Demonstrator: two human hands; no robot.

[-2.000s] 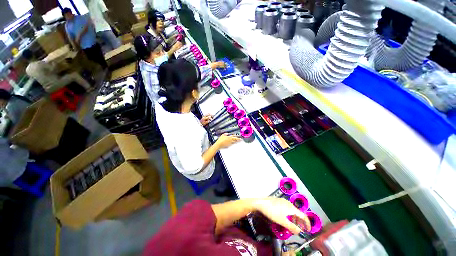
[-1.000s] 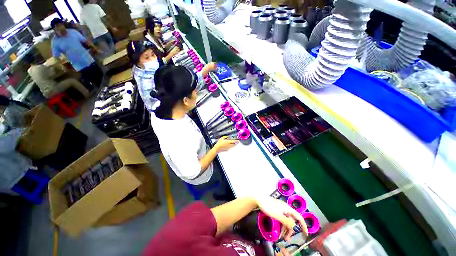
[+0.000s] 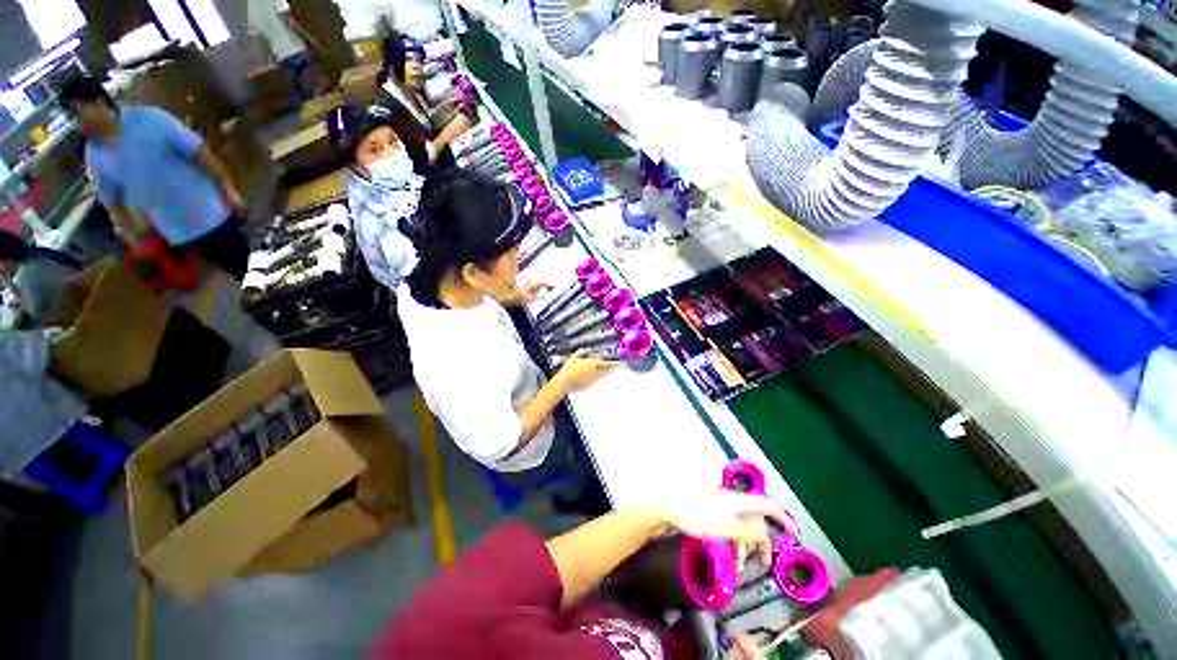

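My left hand (image 3: 738,518), at the end of a maroon sleeve, reaches over the hair dryers at the bench's near end. Its fingers bend down beside a larger-looking magenta ring (image 3: 707,574) of a dryer tilted towards me; whether they grip it is unclear. Another hair dryer (image 3: 803,575) lies right of the fingers, and one more (image 3: 744,477) lies beyond the hand. A third ring is partly covered by my fingers. A small part of my right hand (image 3: 741,642) shows at the bottom edge, near a thin cable; its grip is hidden.
A white and red tester block (image 3: 910,619) stands right of my hands. The green belt (image 3: 839,451) runs beyond the bench, with a dark printed panel (image 3: 749,322) on it. A seated person in white (image 3: 465,368) handles dryers ahead. An open carton (image 3: 258,477) is at left.
The tilted magenta-ringed dryer has come up beside the row, then shifted slightly right. My left hand has drawn back from the nearest dryer, uncovering its ring.
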